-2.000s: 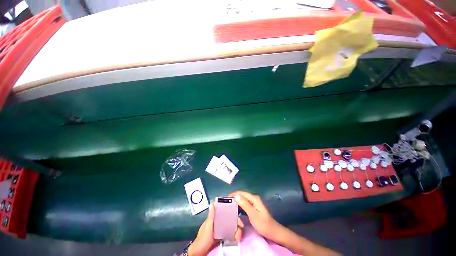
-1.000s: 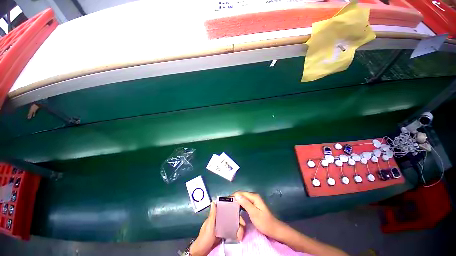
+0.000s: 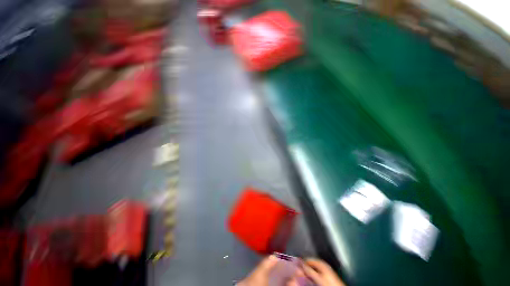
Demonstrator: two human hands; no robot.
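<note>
The frame is blurred. A pinkish phone (image 3: 283,271) shows at the bottom edge, partly cut off. My left hand (image 3: 260,273) holds its left side. My right hand (image 3: 321,272) is at its right side with the fingers on it. On the green bench to the right lie the white card or flat box (image 3: 364,201), the white leaflets (image 3: 414,229) and the crumpled clear plastic bag (image 3: 387,166). The black ring cannot be made out on the card in this blur.
The green bench (image 3: 313,123) runs from upper middle to lower right. A red tray (image 3: 266,40) sits at its far end. A red box-like object (image 3: 260,220) stands beside the bench, over the grey floor (image 3: 215,139). Red trays (image 3: 106,111) are stacked at the left.
The view has swung left along the bench and aisle. The card, leaflets and bag now appear at the right; the red board is out of view. The phone is still in my hands, lower in the picture.
</note>
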